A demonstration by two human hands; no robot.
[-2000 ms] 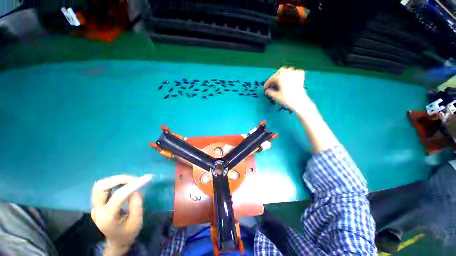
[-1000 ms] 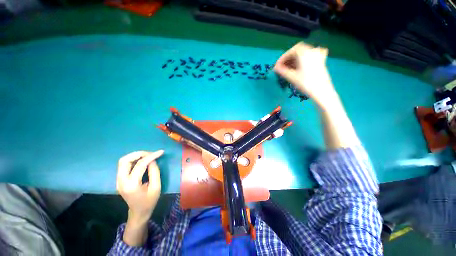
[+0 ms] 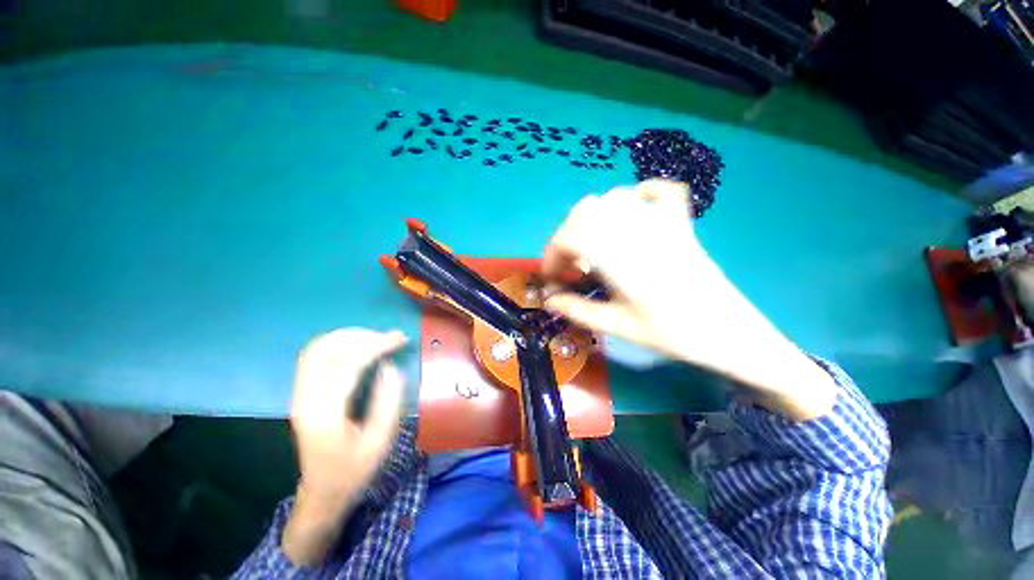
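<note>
The three-armed black assembly lies on the orange-red fixture base plate, with one arm toward me, one to the upper left and one hidden under my right hand. My right hand is blurred over the right side of the fixture, fingertips near the centre hub; whether it holds a small part cannot be told. My left hand is left of the plate, thumb and fingers curled with a gap between them, no part visible in it. Small black parts lie in a dense pile beyond my right hand, with a scattered trail to its left.
Stacked black trays stand beyond the green work surface. Another orange-red fixture sits at the right edge. Grey-clothed legs of a person show at the lower left, and another person's dark clothing at the right.
My right hand has moved from the pile of small parts back toward me, over the fixture's hub and right arm. The pile is now uncovered. My left hand is slightly nearer the fixture.
</note>
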